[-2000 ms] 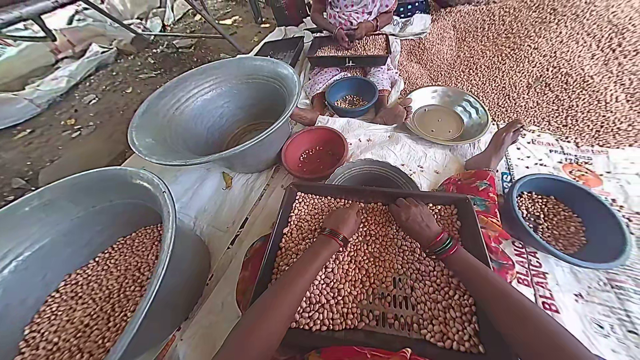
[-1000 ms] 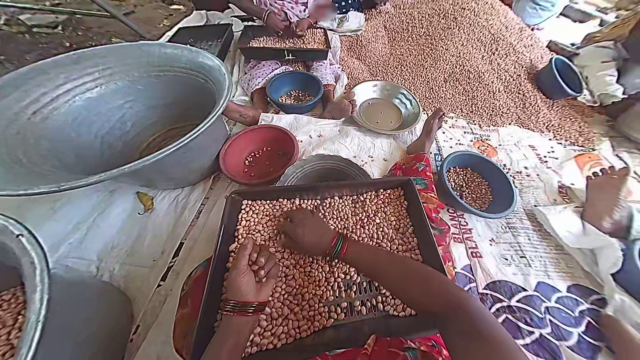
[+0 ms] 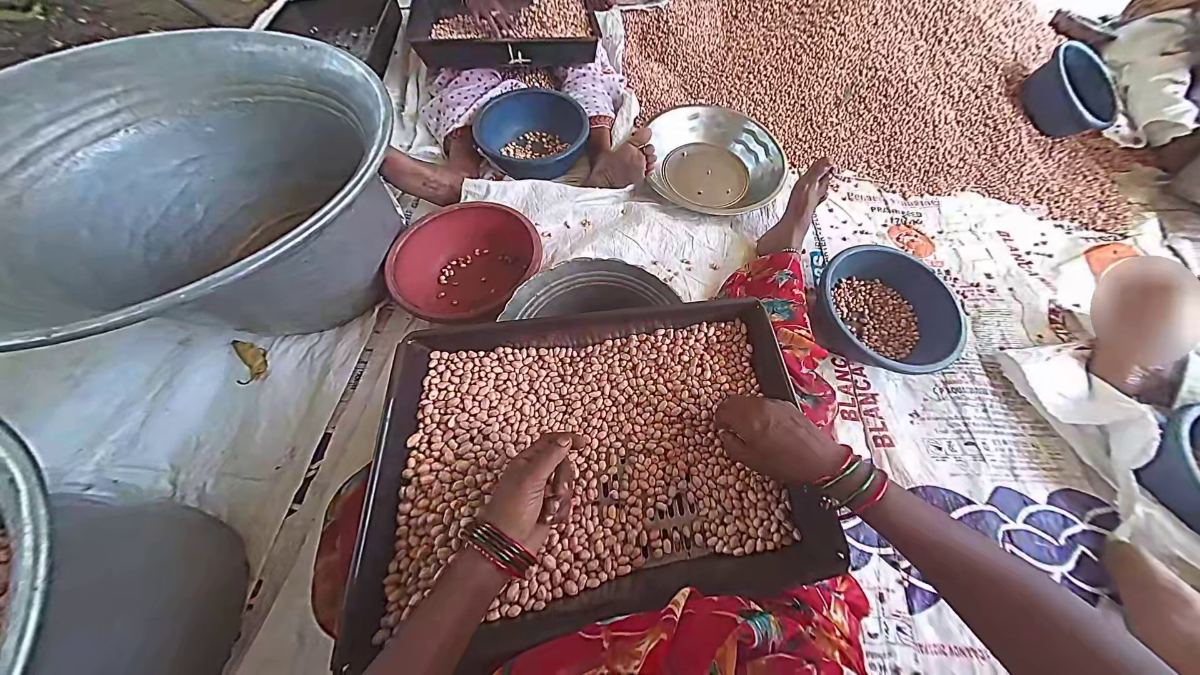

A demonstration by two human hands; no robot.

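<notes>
A dark rectangular tray with slots in its bottom lies across my lap, spread with pinkish-brown shelled nuts that look like peanuts. My left hand is over the middle of the nuts, fingers curled in, thumb on top; whether anything is inside cannot be seen. Near the tray's right edge, my right hand rests on the nuts with its back up, its fingertips hidden. Bare slots show between the hands, toward the near side. Beyond the far edge are a red bowl with a few nuts and a dark ridged basin.
A large metal tub stands left, another nearer. A blue bowl of nuts sits right. Ahead are a steel basin, another blue bowl and a person with a tray. A large nut heap lies behind.
My right hand has moved right across the nuts, away from my left hand, to the tray's right side. The view has turned right since the earliest frame.
</notes>
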